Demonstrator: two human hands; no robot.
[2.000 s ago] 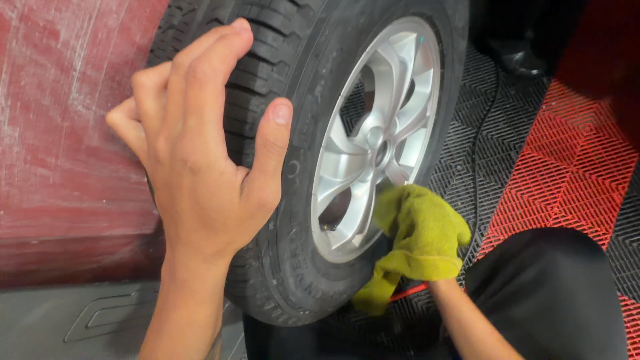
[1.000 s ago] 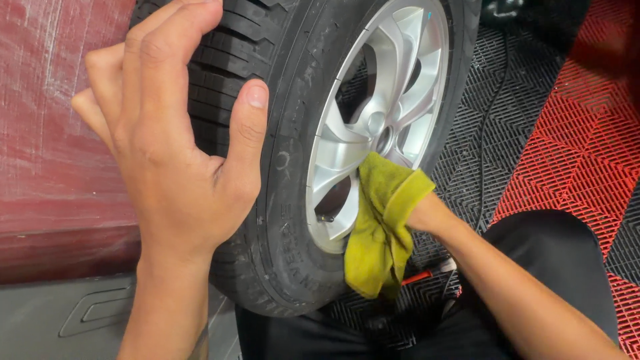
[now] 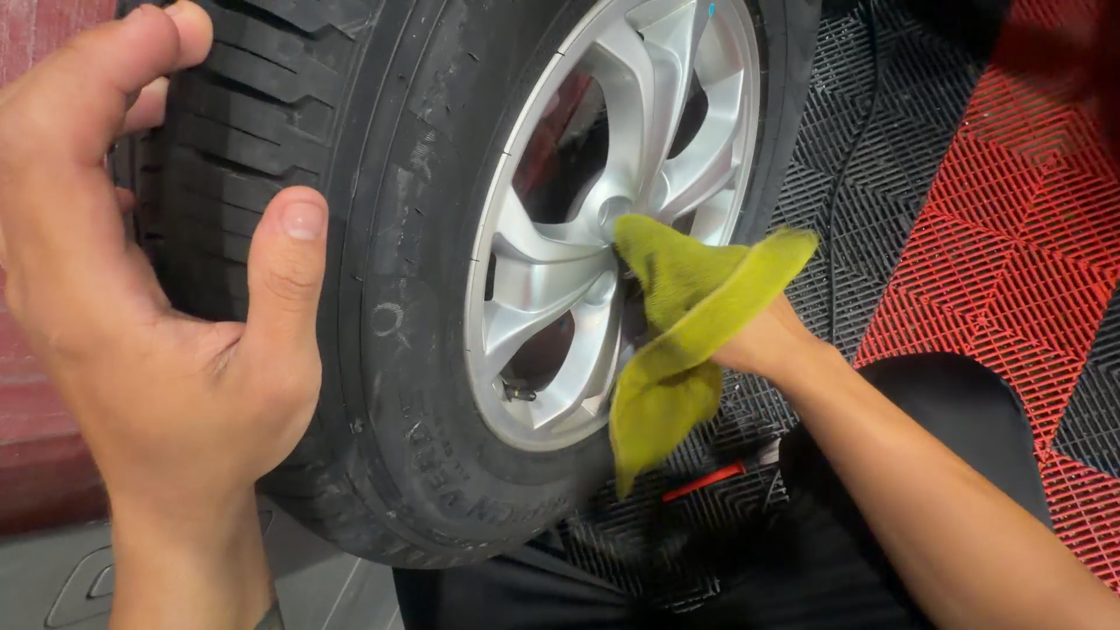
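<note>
A silver alloy wheel rim (image 3: 560,271) with curved spokes sits inside a black rubber tire (image 3: 411,262). My right hand (image 3: 752,341) holds a yellow-green cloth (image 3: 682,324) against the lower right of the rim, by the center cap (image 3: 612,214). The cloth hides most of that hand's fingers, and its lower end hangs down past the tire's edge. At the left, my left hand (image 3: 175,289) is raised by the tire tread, thumb and fingers apart, holding nothing. Whether its fingertips touch the tread cannot be told. A valve stem (image 3: 520,393) shows low in the rim.
A dull red panel (image 3: 44,420) and a gray panel (image 3: 332,577) lie at the left. Below right are black floor tiles (image 3: 805,157) with a dark cable, red floor tiles (image 3: 989,254), a red-handled object (image 3: 704,481) and my dark-clothed knee (image 3: 954,420).
The cloth in my right hand has moved from the rim's lower edge up to the wheel's hub area, and its shape has changed. My left hand remains spread beside the tread. The view has come closer.
</note>
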